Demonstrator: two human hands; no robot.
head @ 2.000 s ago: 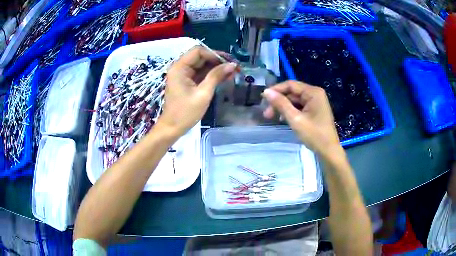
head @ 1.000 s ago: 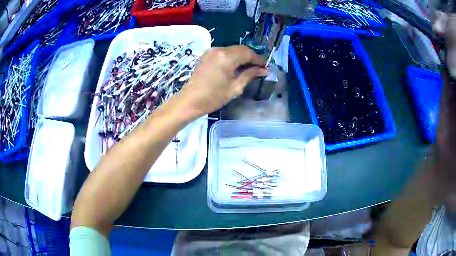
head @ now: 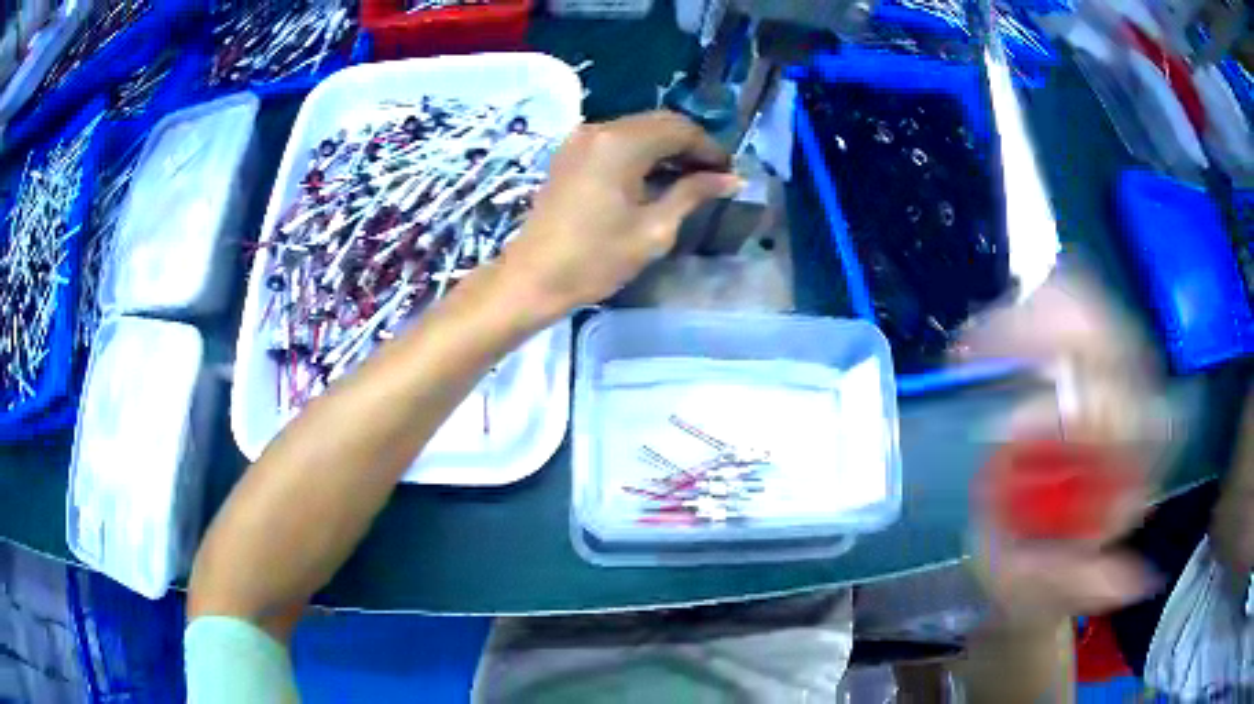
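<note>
My left hand (head: 626, 206) is at the press (head: 791, 28), its thumb and fingers pinched around a thin light stem (head: 744, 135) standing above the metal fixture block (head: 750, 223). My right hand (head: 1086, 371), blurred, is on the red ball knob (head: 1052, 492) of the shiny press lever (head: 1015, 179), low at the right. The clear tub (head: 736, 536) holds several red-and-white pieces (head: 695, 488). The white tray (head: 530, 461) holds a heap of joined pieces with dark round ends. The lower end of the held stem is hidden.
The large blue tray (head: 855, 261) of dark rings stands right of the press, partly behind the lever. Two whitish lidded tubs (head: 138, 447) are at the left. Blue bins of thin pieces, a red bin (head: 447, 28) and a blue container (head: 1185, 275) surround the bench top.
My left hand moved from beside the fixture to the press, pinching the stem there. My right hand left the fixture, went to the right, and now holds the lever knob, pulled down low.
</note>
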